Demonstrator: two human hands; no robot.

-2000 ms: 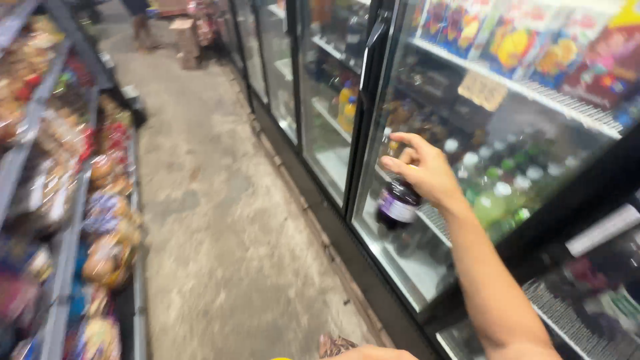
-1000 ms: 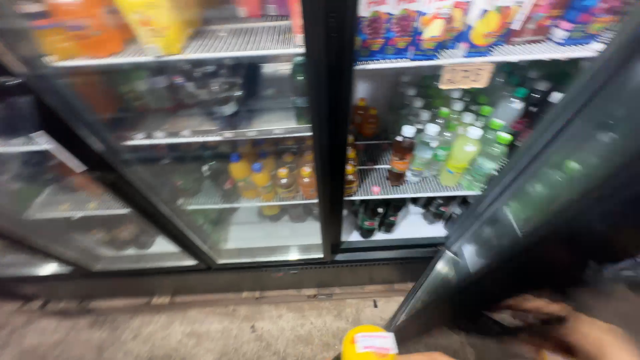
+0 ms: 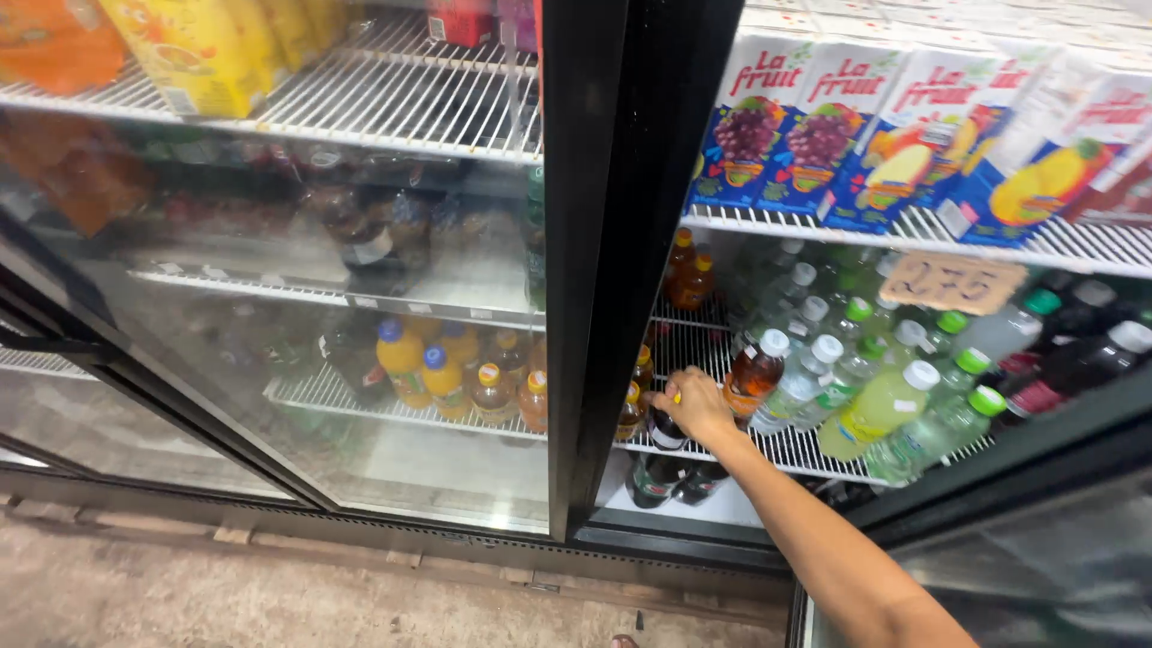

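Note:
My right hand reaches in from the lower right, inside a glass-door drinks cooler. Its fingers are closed around the top of a small dark bottle, which stands upright on the wire shelf. Part of the bottle's top is hidden by the fingers. Just left of it are orange bottles with yellow caps; to its right, a brown drink bottle with a white cap nearly touches my hand. My left hand is out of view.
A black door frame post rises left of my arm; the open cooler door is at the lower right. Above my hand, juice cartons fill a wire shelf with a cardboard price sign. Several dark bottles stand below.
Two seconds ago my right hand held a dark bottle outside the glass; now it is inside the open cooler. The yellow-capped item at the bottom a second ago is out of view. The view has swung strongly.

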